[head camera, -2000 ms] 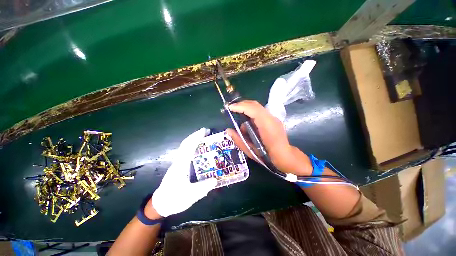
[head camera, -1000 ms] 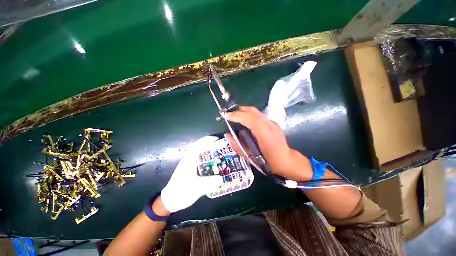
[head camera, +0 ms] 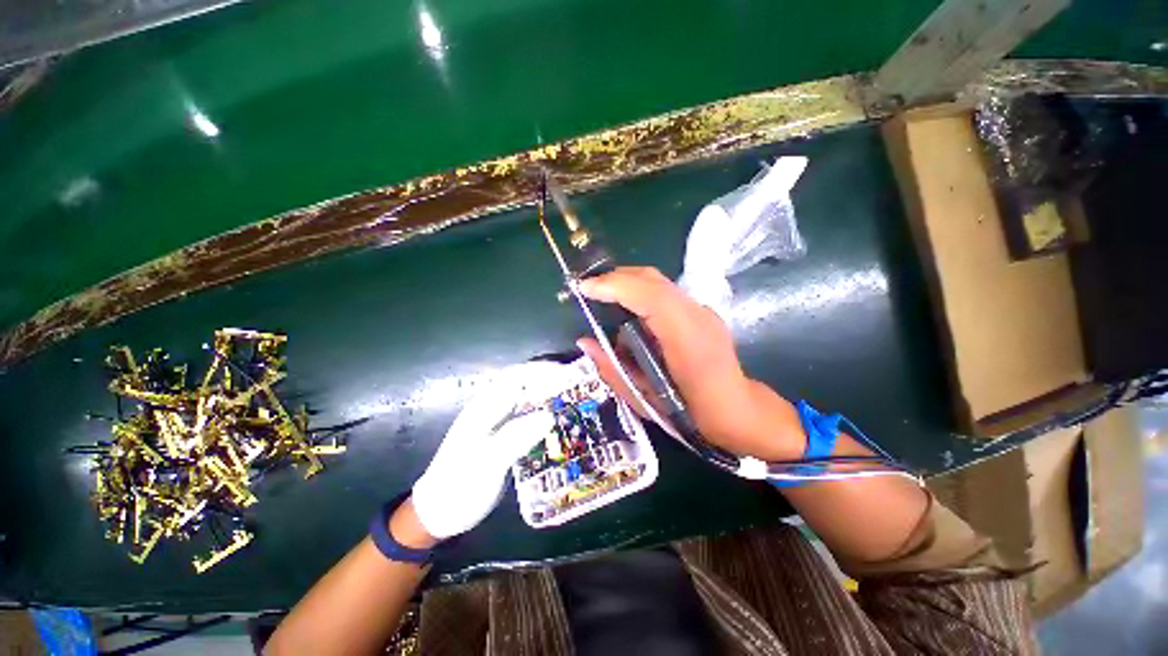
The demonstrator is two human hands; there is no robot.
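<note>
The open white socket housing (head camera: 587, 497) with a multicoloured circuit board (head camera: 579, 442) lies face up near the bench's front. My left hand (head camera: 484, 442), in a white glove, grips its left and upper side, fingers over the board. My bare right hand (head camera: 685, 346) holds the dark soldering iron (head camera: 656, 372), its metal tip pointing up toward the worn rail, away from the board. A thin guide and white cable run alongside it. The fingers of my right hand are close to the housing's upper edge; contact is unclear. The bagged white cord (head camera: 749, 231) lies beyond my right hand.
A heap of brass contact strips with dark wires (head camera: 192, 442) lies on the left. A cardboard tray (head camera: 980, 295) and a black box (head camera: 1134, 244) are at the right. The worn rail (head camera: 423, 199) separates the dark bench from the bright green surface (head camera: 320, 103).
The housing has moved slightly right and toward me. My left fingers have shifted over the board's upper left part. The iron remains raised, with its tip slightly left of where it was.
</note>
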